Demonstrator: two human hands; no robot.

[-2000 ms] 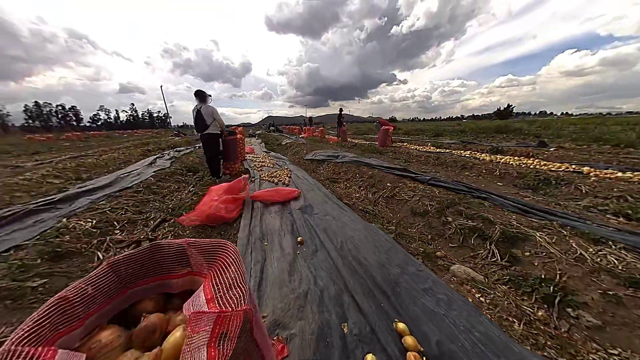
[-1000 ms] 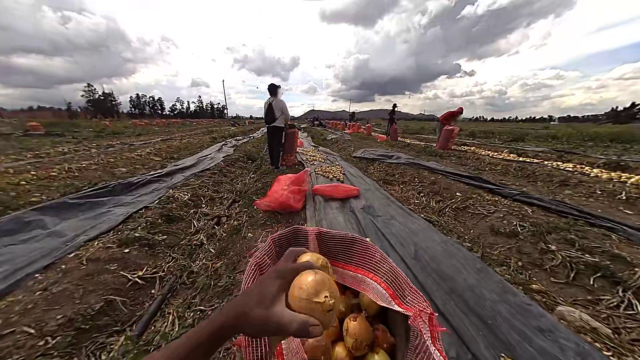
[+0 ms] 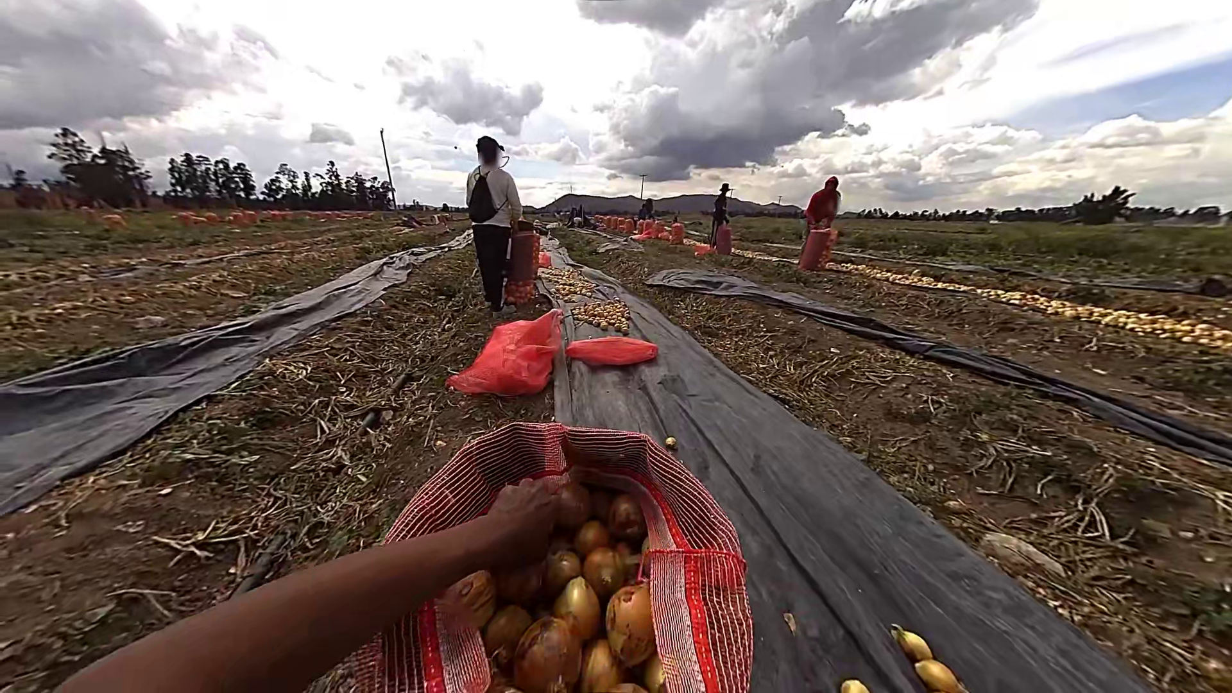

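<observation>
A red and white mesh sack (image 3: 701, 577) stands with its mouth open at the bottom centre, filled with yellow-brown onions (image 3: 577, 608). From the lower left my left arm reaches over the rim, and my left hand (image 3: 525, 518) is down inside the sack at its far left side, against the onions. Its fingers are hidden, so whether they hold an onion does not show. My right hand is out of view. A few small onions (image 3: 936, 674) lie on the dark ground sheet at the lower right.
Dark sheeting (image 3: 770, 462) runs ahead, bearing a red mesh bag (image 3: 612, 350) and scattered onions. Beside it lies another red bag (image 3: 510, 356). A person (image 3: 493, 207) stands near a filled sack (image 3: 523, 260); a person in red (image 3: 822, 207) is farther right. Dry stalks cover the soil.
My left hand, seen a second ago above the sack with large onions in it, is now down inside the sack. Two seconds ago no hand was in view. The view has shifted.
</observation>
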